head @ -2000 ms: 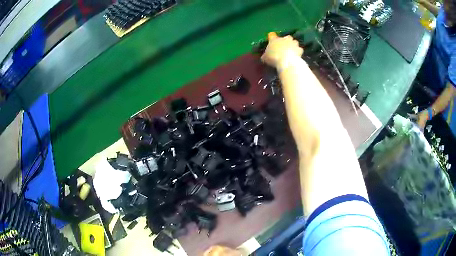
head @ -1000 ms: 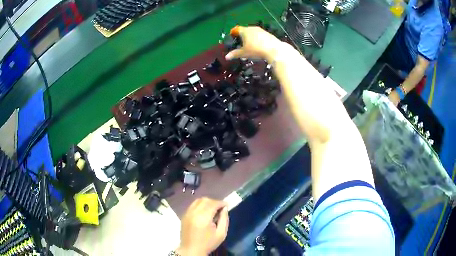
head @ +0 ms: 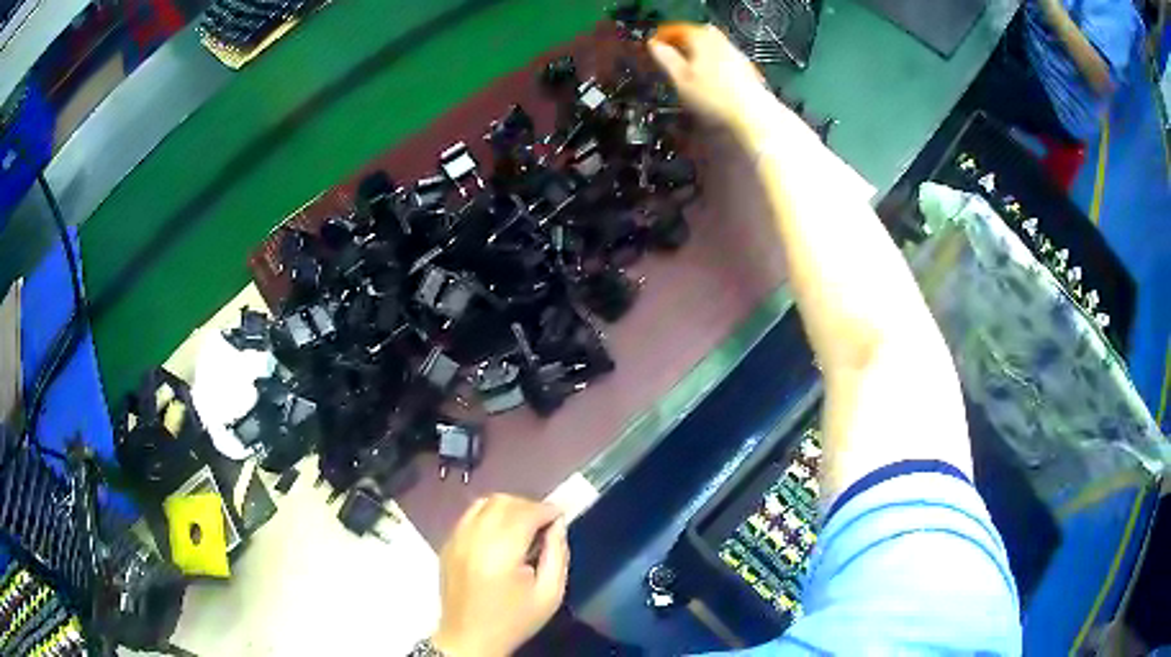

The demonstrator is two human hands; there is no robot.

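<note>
A large heap of black plug housings [head: 450,295] with metal prongs lies on the brown-red mat [head: 719,276]. My right hand [head: 700,75], with an orange finger cot on one finger, is stretched to the far right end of the heap. Its fingertips are blurred beside dark housings, and I cannot tell whether it holds one. My left hand [head: 501,571] rests at the near edge of the mat with its fingers curled. I cannot see anything in it.
A pale board [head: 302,571] and yellow sponge [head: 198,531] are at lower left. A deep black parts bin [head: 758,526] of circuit boards is beside my lap. A translucent sheet [head: 1027,334] covers a neighbouring bin. A fan [head: 767,26] is at the top. Another person [head: 1085,64] is at upper right.
The view has shifted. My left hand has come into view from the bottom edge. My right hand has moved from the far edge of the mat to the right end of the heap.
</note>
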